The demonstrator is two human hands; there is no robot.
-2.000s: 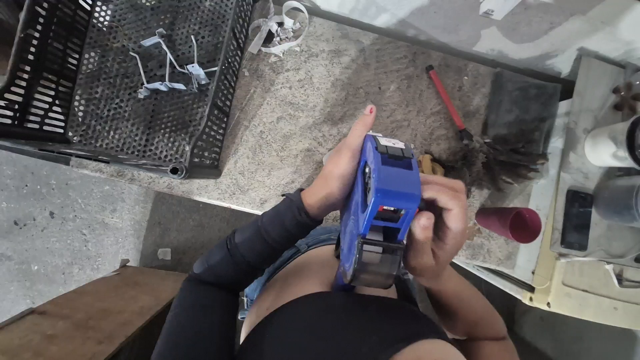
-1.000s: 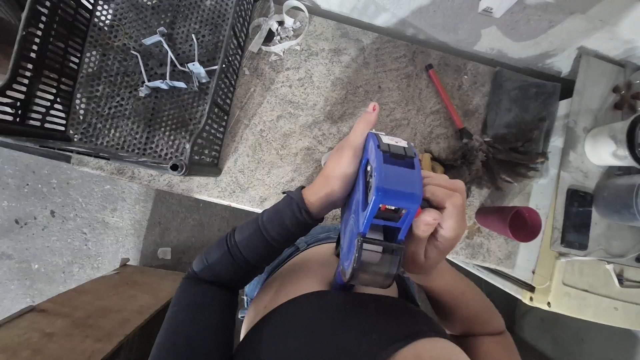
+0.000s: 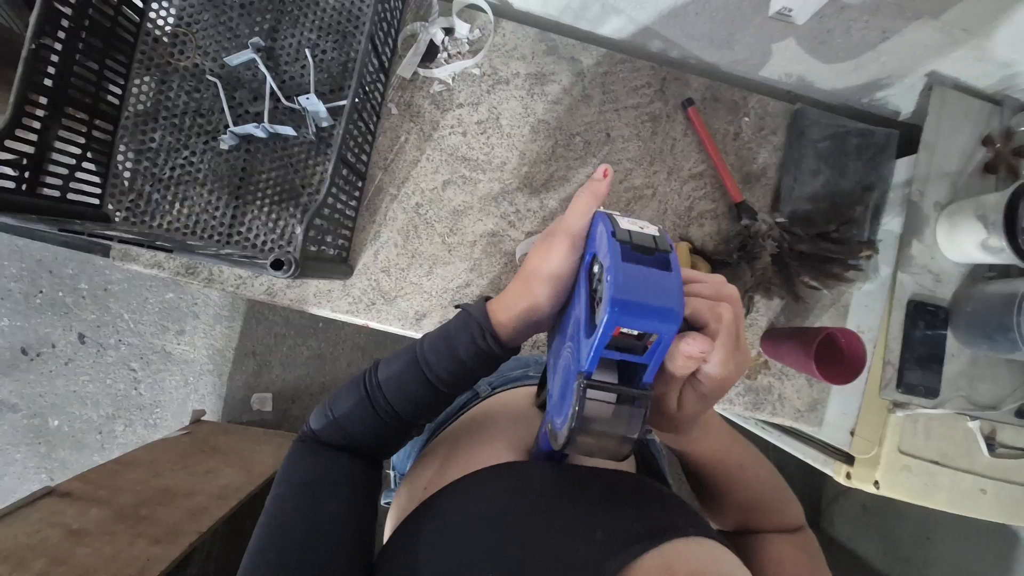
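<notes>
A blue plastic handheld label gun (image 3: 632,296) with a smoky clear cover is held upright in front of my body. My left hand (image 3: 552,256) lies flat along its left side, thumb stretched out past the top. On its other side, my right hand (image 3: 704,344) has curled fingers against the casing, the thumb bent over them. The palm side of my left hand is hidden by the casing. A white label strip shows inside the tool's opening.
A black perforated plastic crate (image 3: 336,184) holds several bent metal hooks (image 3: 264,88). White strips (image 3: 472,40) lie beside it on the speckled countertop (image 3: 496,136). To the right are a feather duster (image 3: 716,152), a maroon cup (image 3: 812,354) and a phone (image 3: 922,348).
</notes>
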